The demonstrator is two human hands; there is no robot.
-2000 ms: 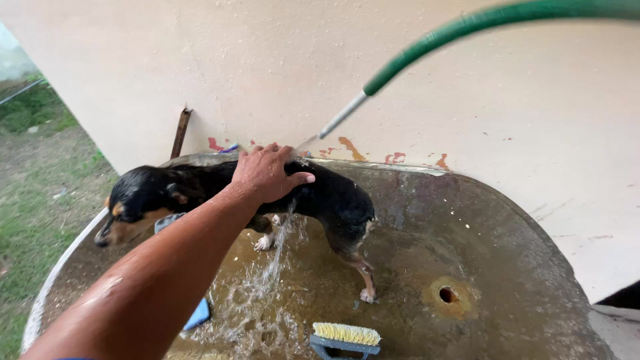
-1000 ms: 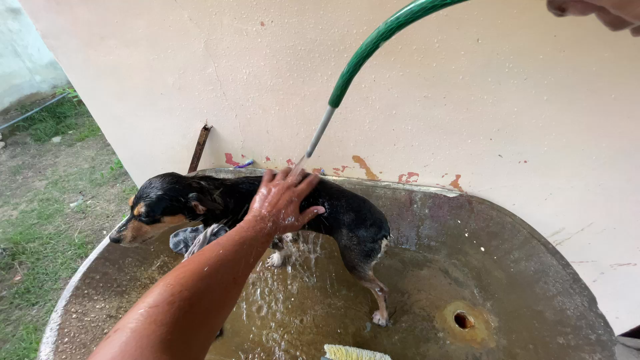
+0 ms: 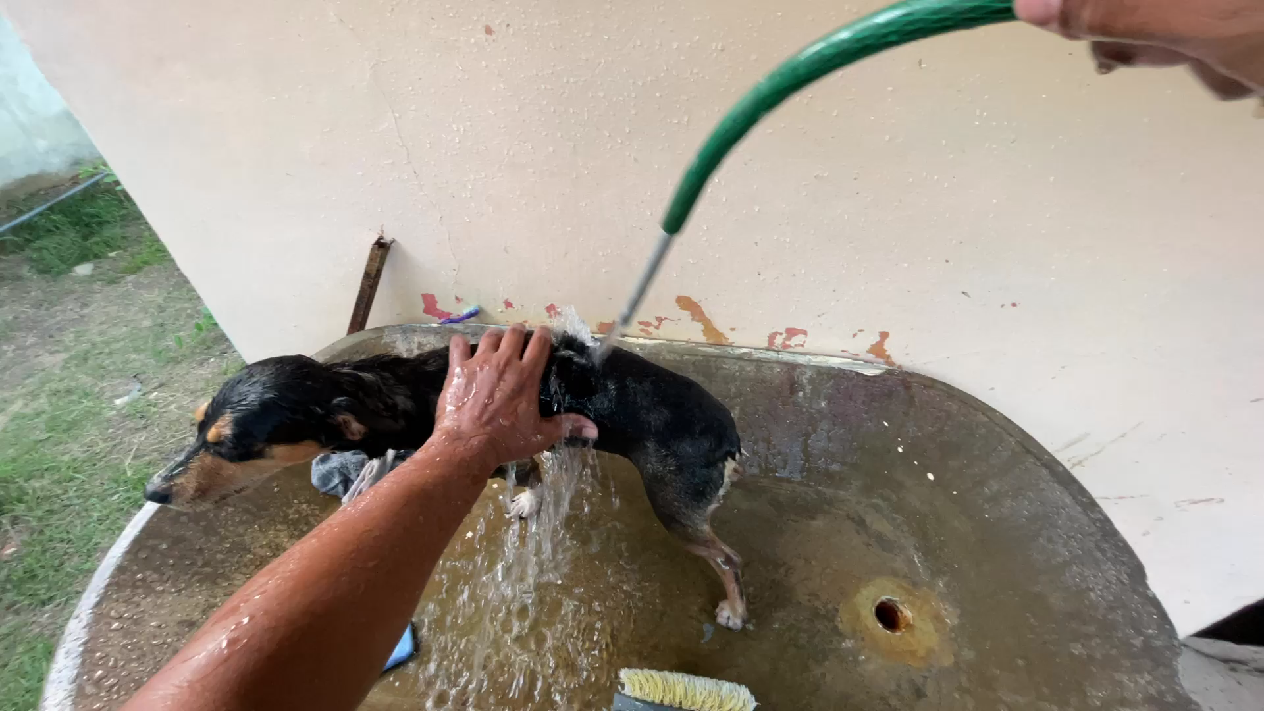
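Note:
A wet black-and-tan dog (image 3: 681,415) stands in a shallow concrete basin (image 3: 810,533), its head over the left rim. My left hand (image 3: 504,395) lies spread on its back, holding nothing. At the top right, my right hand (image 3: 1155,35) grips a green hose (image 3: 750,109), partly outside the view. The hose's thin metal end (image 3: 642,281) points down at the dog's back, just right of my left hand. Water (image 3: 543,563) runs off the dog's side into the basin. Part of the dog's front is hidden behind my left forearm.
A scrub brush with pale bristles (image 3: 686,688) is at the bottom edge. A blue object (image 3: 400,649) and a grey cloth (image 3: 341,472) lie partly behind my forearm. The basin has a rusty drain hole (image 3: 893,614). Behind it rises a wall (image 3: 889,217); grass (image 3: 69,474) is at the left.
My right hand has come into view at the top right, on the hose. My left hand is still on the dog's back, now farther forward from the hose's end.

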